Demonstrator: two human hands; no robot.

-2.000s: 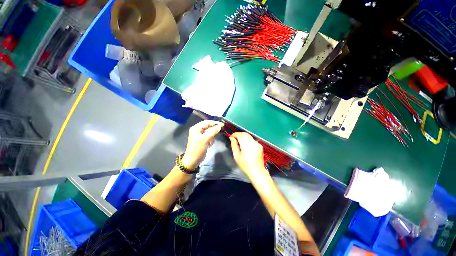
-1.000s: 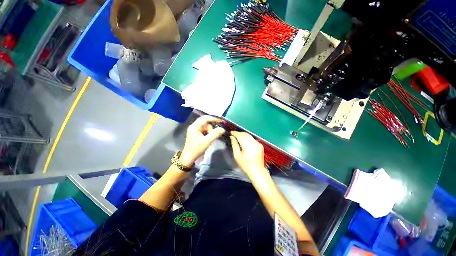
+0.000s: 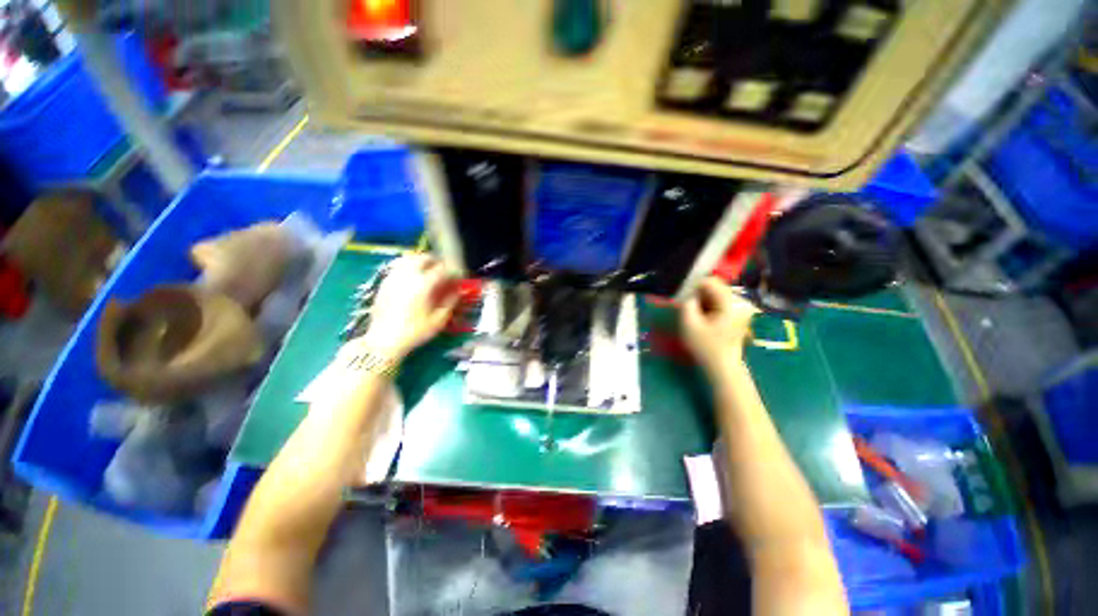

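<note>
The crimping machine (image 3: 650, 102) stands at top centre, with its dark applicator on a pale metal base plate (image 3: 614, 388). My left hand (image 3: 412, 307) is left of the applicator, over the dark-tipped end of the wire pile (image 3: 361, 301); red wires (image 3: 465, 303) show beside its fingers. My right hand (image 3: 719, 320) is right of the applicator, fingers bent together, with red wires (image 3: 668, 347) beside and below it. Blur hides whether either hand grips a wire. A red wire bundle (image 3: 530, 511) lies below the table's front edge.
A large blue bin (image 3: 72, 349) with a brown paper roll (image 3: 169, 343) and clear bags is at left. Another blue bin (image 3: 987, 529) is at lower right. A black fan (image 3: 831, 247) and yellow frame (image 3: 780, 335) are right of the machine. White cloth (image 3: 383, 439) lies at left on the green table (image 3: 554, 463).
The head view has tilted up, and the machine housing now fills the top. Both hands have left the lap and moved forward and apart, one to each side of the applicator.
</note>
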